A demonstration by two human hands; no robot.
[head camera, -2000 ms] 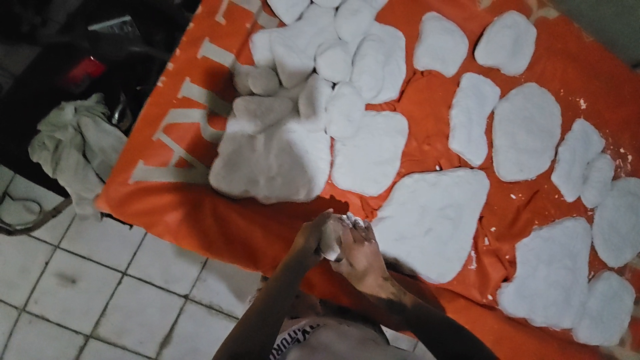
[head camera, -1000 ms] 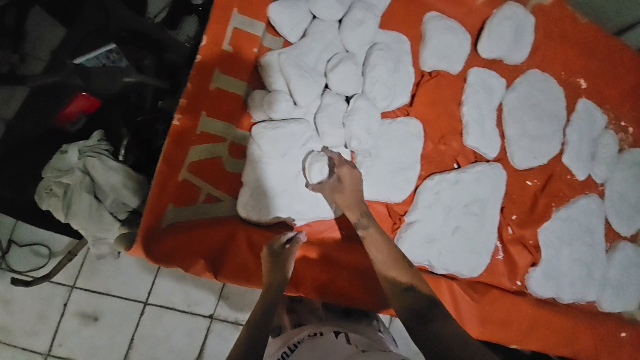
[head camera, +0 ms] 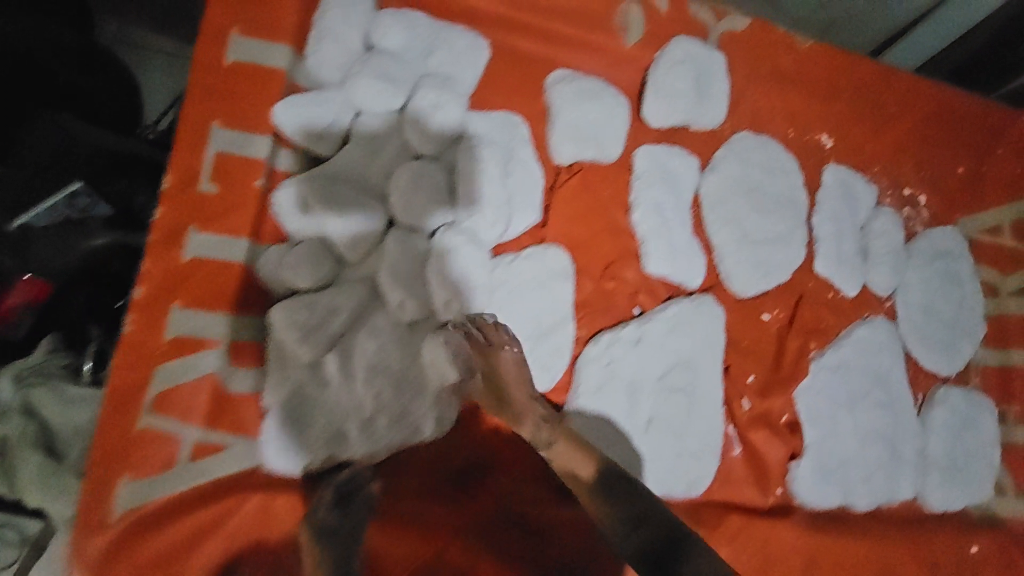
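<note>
My right hand (head camera: pixel 500 364) holds a small rounded white lump (head camera: pixel 446 356) at the right edge of a large white slab (head camera: pixel 360 392). Its fingers lie along the lump's right side. My left hand (head camera: pixel 342 488) is dark and blurred at the slab's lower edge; its fingers do not show clearly. Above the slab, several rounded white pieces, among them a round one (head camera: pixel 422 194), are piled together and overlap. Another flat white piece (head camera: pixel 534 312) lies just beyond my right hand. Shadow covers much of the pile.
An orange cloth with pale lettering (head camera: pixel 600 248) lies under everything. On its right half are several flat white pieces, including an oval one (head camera: pixel 754 214) and a big one (head camera: pixel 660 392), with white crumbs around. A pale rag (head camera: pixel 48 424) and a red object (head camera: pixel 24 296) are at the left.
My hands were together at the cloth's near edge, then parted; the right hand carried the white lump over to the slab. The left hand is now at the slab's lower edge. The view has come closer.
</note>
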